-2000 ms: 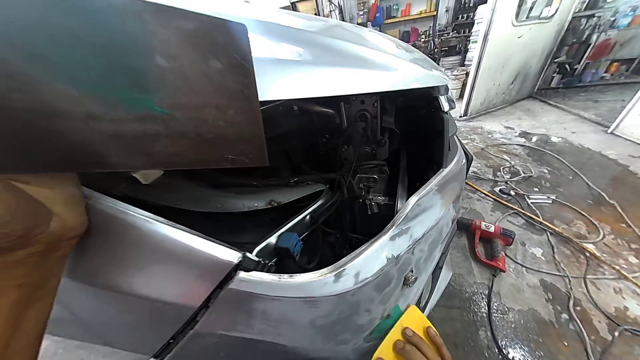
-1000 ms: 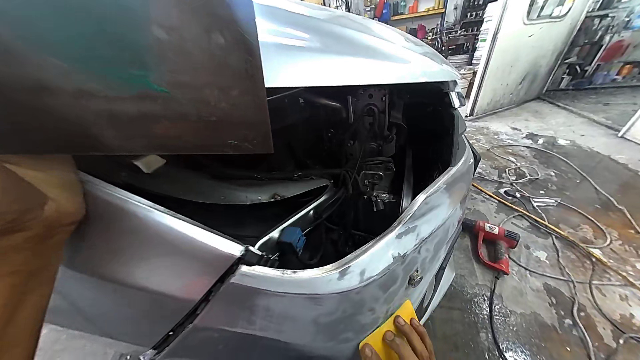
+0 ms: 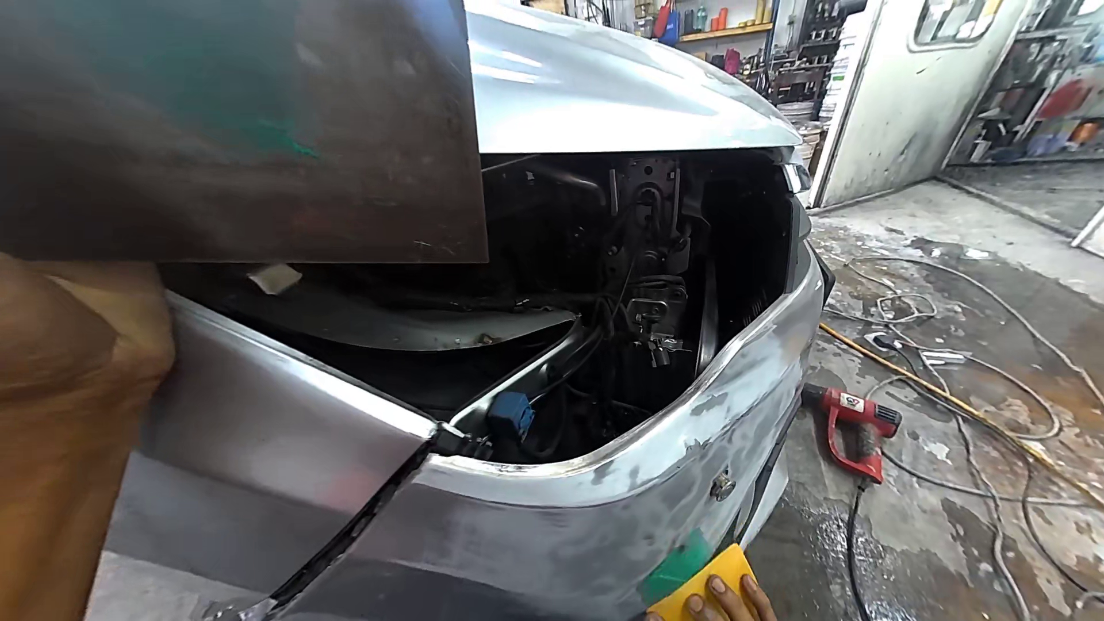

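Note:
A yellow flat spreader (image 3: pixel 709 586) is in my right hand (image 3: pixel 729 601), whose fingertips press on its face near the bottom edge of the view. Beside the spreader, a smear of green filler or putty (image 3: pixel 680 562) lies on the sanded grey car bumper (image 3: pixel 552 543). My left hand (image 3: pixel 82 362), large and close at the left edge, holds up a dark flat board (image 3: pixel 388 164) with green residue on it; its fingers are hidden. Behind the board is the open headlight cavity (image 3: pixel 552 233), with wires and a blue connector (image 3: pixel 511 416) inside.
The silver hood (image 3: pixel 621 78) and grey fender (image 3: pixel 285 388) border the cavity. A red heat gun (image 3: pixel 858 431) lies on the wet floor at the right, among cables and a yellow hose (image 3: pixel 949 397). Shelves (image 3: pixel 729 33) and a white door panel (image 3: pixel 914 103) stand behind.
My right hand with the spreader has moved down and to the right since one second ago, and the green smear it covered then shows. The board remains held up at the left.

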